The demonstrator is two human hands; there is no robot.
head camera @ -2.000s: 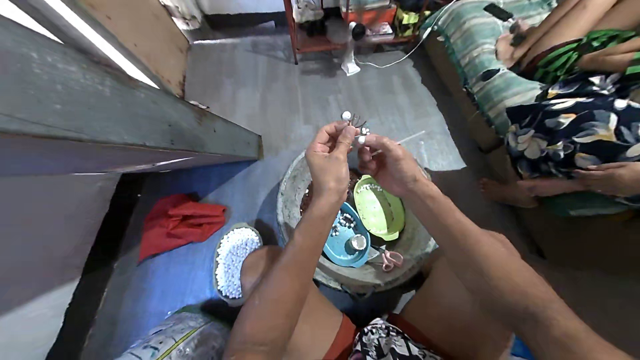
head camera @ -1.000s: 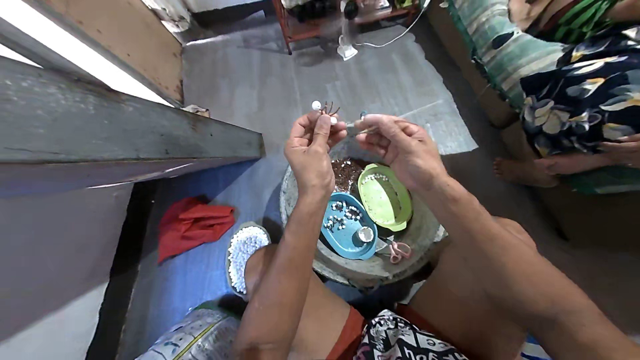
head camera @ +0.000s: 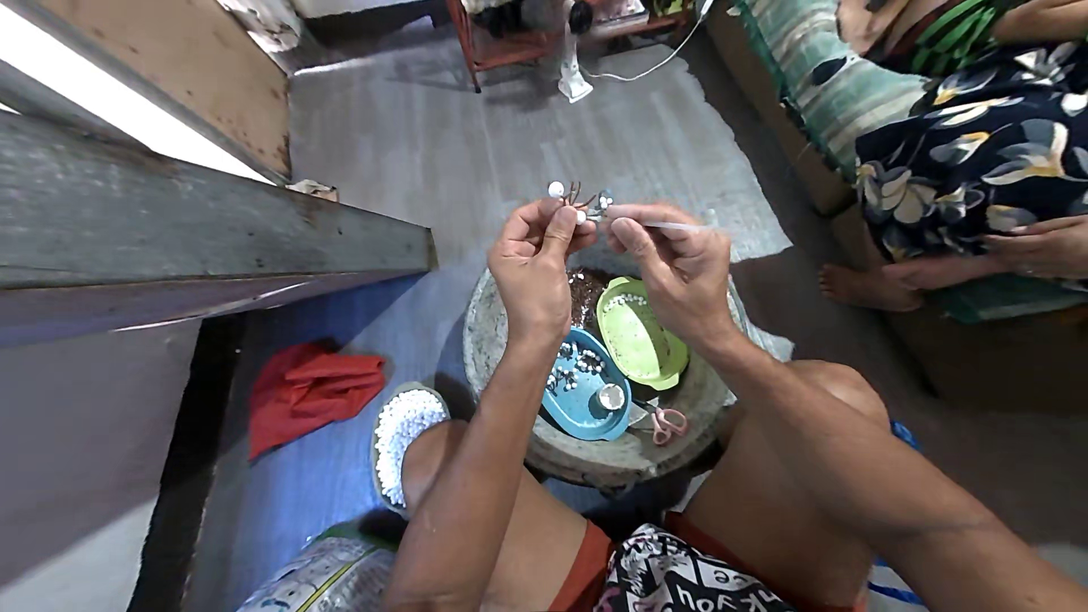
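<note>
My left hand (head camera: 540, 255) pinches a small bundle of brown stems with white balls (head camera: 580, 195) between thumb and fingertips. Close beside it, my right hand (head camera: 680, 259) grips a thin whitish stick (head camera: 680, 226); a small white and dark cluster (head camera: 604, 201) shows at its fingertips. Below the hands, a blue oval tray (head camera: 586, 418) holds small black and white clusters and a small round container (head camera: 610, 397). Touching or close to it is a light green tray (head camera: 637, 336) with a few white beads. Pink-handled scissors (head camera: 669, 425) lie at the blue tray's lower right.
The trays rest on a round grey stand (head camera: 493, 340). A container of white balls (head camera: 408, 433) and a red cloth (head camera: 314, 391) are at left. A wooden beam (head camera: 340, 229) juts in from the left. Another person sits at right on a cloth-covered seat (head camera: 875, 102).
My right hand was slightly apart from my left a second ago; its fingertips are now closer to the held stems.
</note>
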